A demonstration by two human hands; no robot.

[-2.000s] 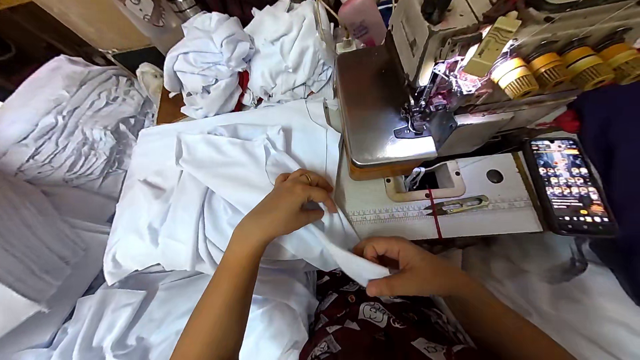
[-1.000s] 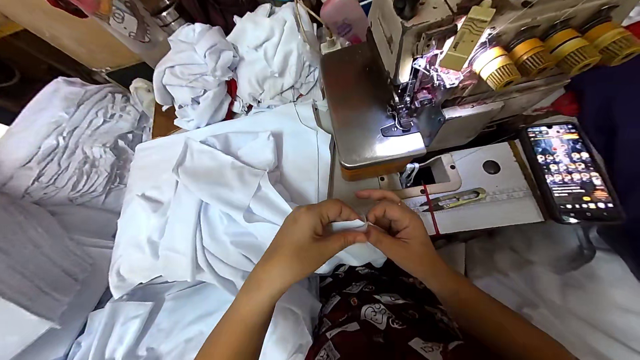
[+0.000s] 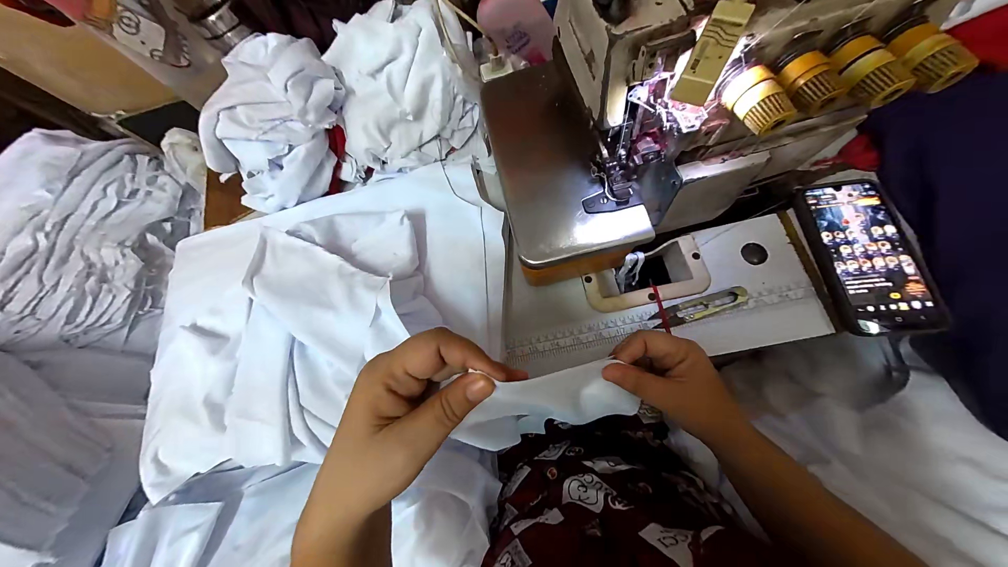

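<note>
A white fabric piece (image 3: 559, 398) is stretched by its upper edge between my two hands, above my lap. My left hand (image 3: 417, 409) pinches it between thumb and forefinger. My right hand (image 3: 669, 378) pinches the other end, just in front of the sewing machine's base. More white cloth (image 3: 315, 315) lies in loose folds to the left. The overlock sewing machine (image 3: 622, 165), with its lamp lit and a metal cloth plate (image 3: 551, 150), stands beyond my hands. Yellow-handled thread snips (image 3: 701, 307) rest on the base by a printed measuring scale (image 3: 567, 335).
Crumpled white cloth bundles (image 3: 402, 87) sit behind the work surface, and a stack of white pieces (image 3: 87, 236) is at the far left. A lit smartphone (image 3: 870, 256) stands right of the base. Yellow tension dials (image 3: 760, 98) line the machine; a pink bottle (image 3: 516, 27) is behind it.
My hands were close together at the fabric one second ago; now they are apart with its edge stretched between them. Two seconds ago my left hand was on the cloth farther left.
</note>
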